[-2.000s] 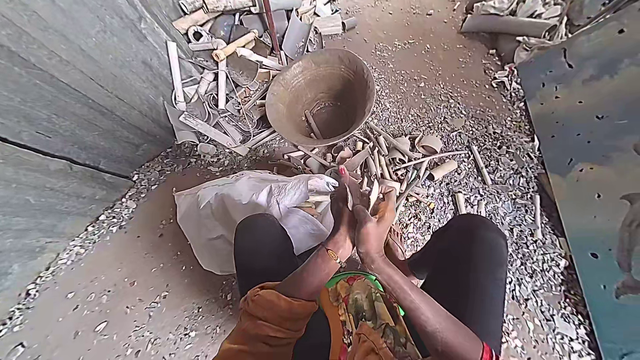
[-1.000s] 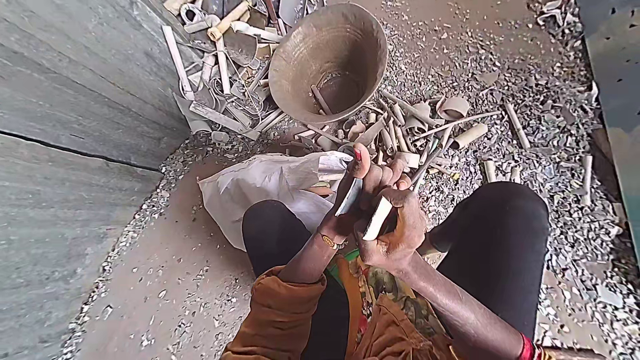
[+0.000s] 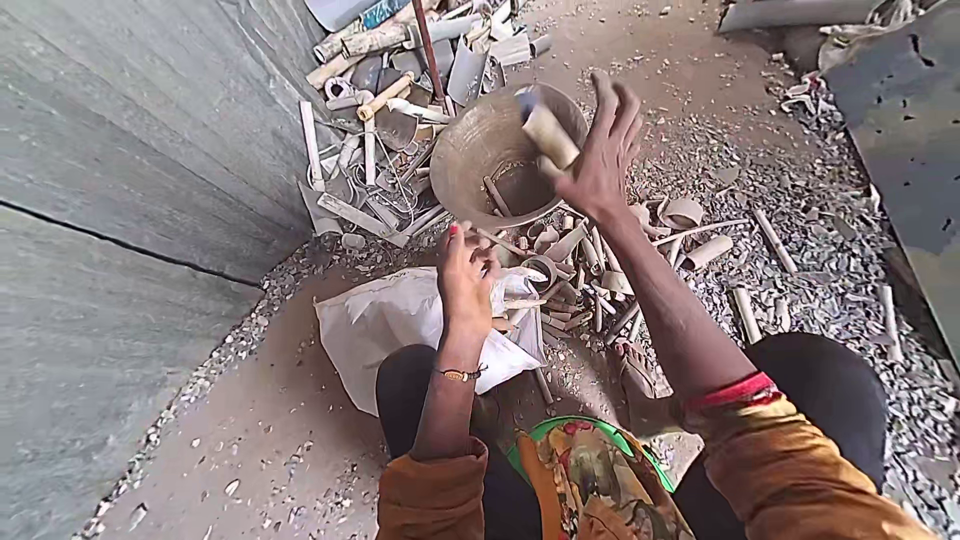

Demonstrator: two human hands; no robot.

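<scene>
A wide grey-brown basin (image 3: 480,150) lies tilted, its mouth towards me, with a short stick-like piece (image 3: 496,196) inside. Over its right side is my right hand (image 3: 604,154), fingers spread. A blurred pale tubular piece (image 3: 551,136) is just off its fingertips, above the basin; a dark blue blur adjoins its upper end. Below the basin's near rim, my left hand (image 3: 466,277) is raised with fingers apart and nothing seen in it. A white woven sack (image 3: 382,319) lies under and beside that hand, with pale pieces at its opening.
Broken pipe pieces (image 3: 577,262) are heaped between the basin and my feet. More pipes and scraps (image 3: 375,150) lie against the grey wall (image 3: 150,135) at left. Chips cover the ground (image 3: 817,262) at right, beside a painted panel (image 3: 907,150). A reddish rod (image 3: 429,52) stands behind the basin.
My hands were together over pale pieces and are now apart. My right hand has moved forward to the basin. The pale tubular piece has come away from its fingers.
</scene>
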